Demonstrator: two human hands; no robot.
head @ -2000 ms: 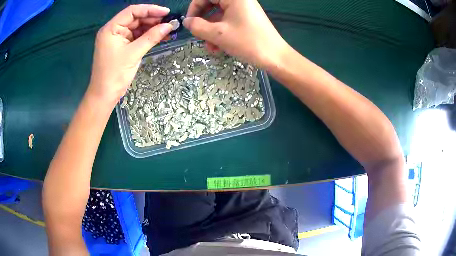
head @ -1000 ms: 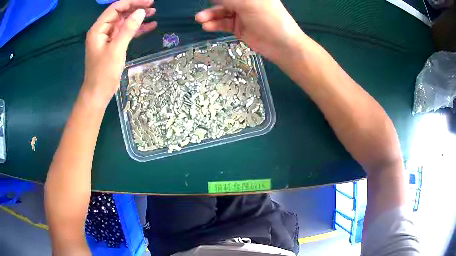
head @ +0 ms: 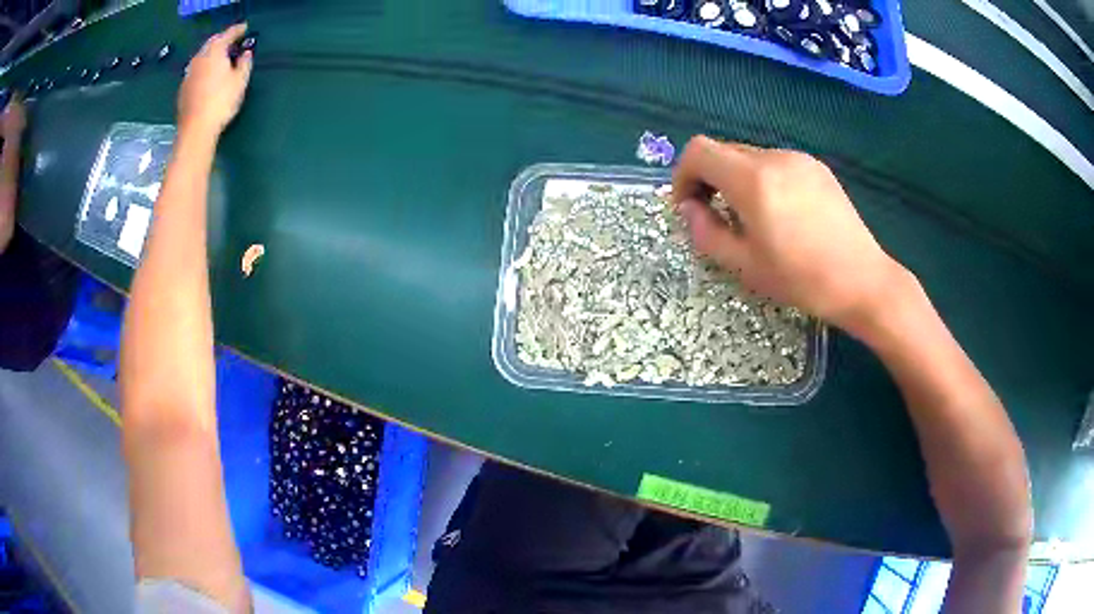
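The clear plastic box (head: 660, 393), full of small silvery-beige metal clips (head: 624, 294), sits on the green bench in front of me. My right hand (head: 780, 228) is over its upper right part, fingers curled and fingertips close together; whether they hold a clip cannot be told. My left hand (head: 216, 82) is stretched to the far left of the belt, a black round part (head: 244, 46) between thumb and finger. A row of black parts (head: 134, 60) runs left from there.
A blue tray (head: 890, 74) of black parts stands at the far side. Purple scrap (head: 656, 149) lies beyond the box. At left are a second clear box (head: 116, 180), an orange-tan scrap (head: 252, 258) and another person's arm (head: 10, 162). A blue crate (head: 402, 504) is below the bench edge.
The view has swung left. My hands, close together at first, have moved far apart: the left out to the row of black parts, the right down over the clip box.
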